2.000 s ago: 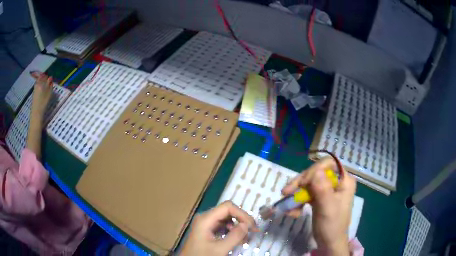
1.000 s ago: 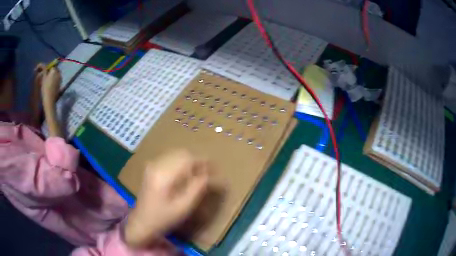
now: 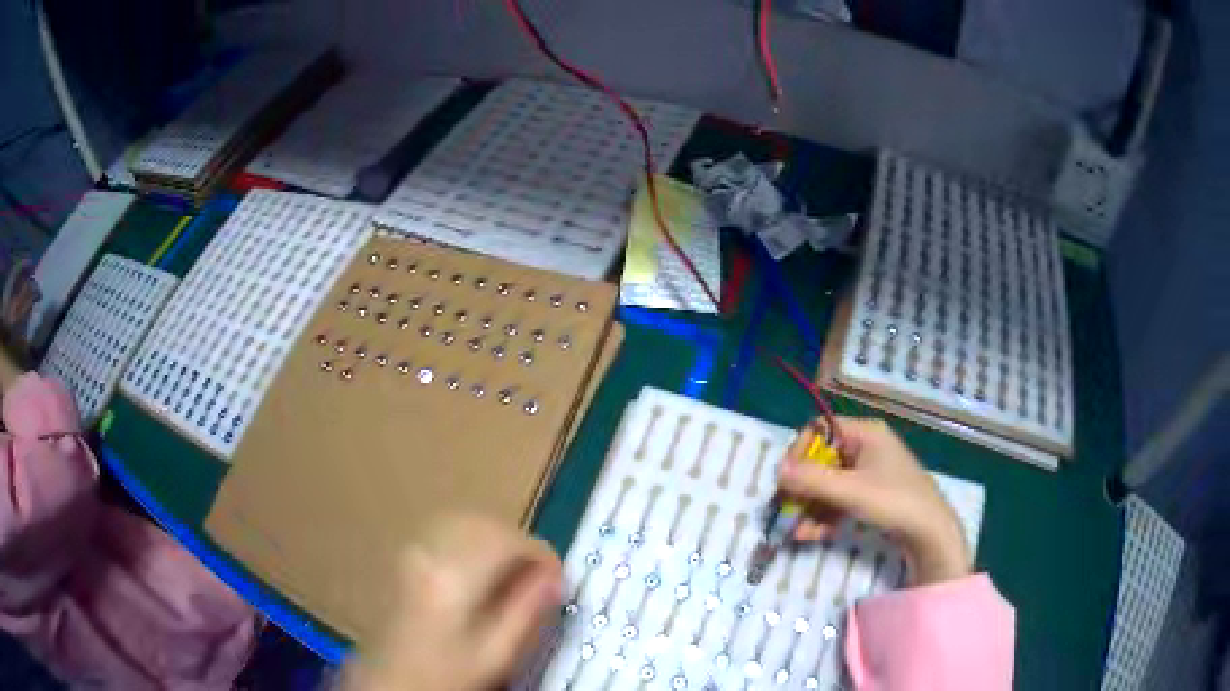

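My right hand (image 3: 877,493) holds the yellow-gripped wired tool (image 3: 813,466), its grey tip low over the white work board (image 3: 955,502). Rows of tan dumbbell-shaped strips (image 3: 708,459) lie on this board; many nearer ones have bright round ends (image 3: 652,581). My left hand (image 3: 465,601) is blurred and looks curled, over the near right part of the brown cardboard (image 3: 351,473), beside the white board. Whether it holds anything cannot be told. Small silver studs (image 3: 426,377) stand in rows on the cardboard's upper half.
Filled white boards (image 3: 256,297) lie left and behind; stacked boards (image 3: 958,311) stand at right. A yellow-white slip (image 3: 670,250) and crumpled clear plastic (image 3: 762,203) lie behind the work board. The red-black cable (image 3: 621,101) hangs across. A co-worker's pink sleeve (image 3: 54,459) is at left.
My left hand went from the white board to the brown cardboard and is now nearer the white board's edge. My right hand, out of view one second ago, shows again with the tool. The view shifted.
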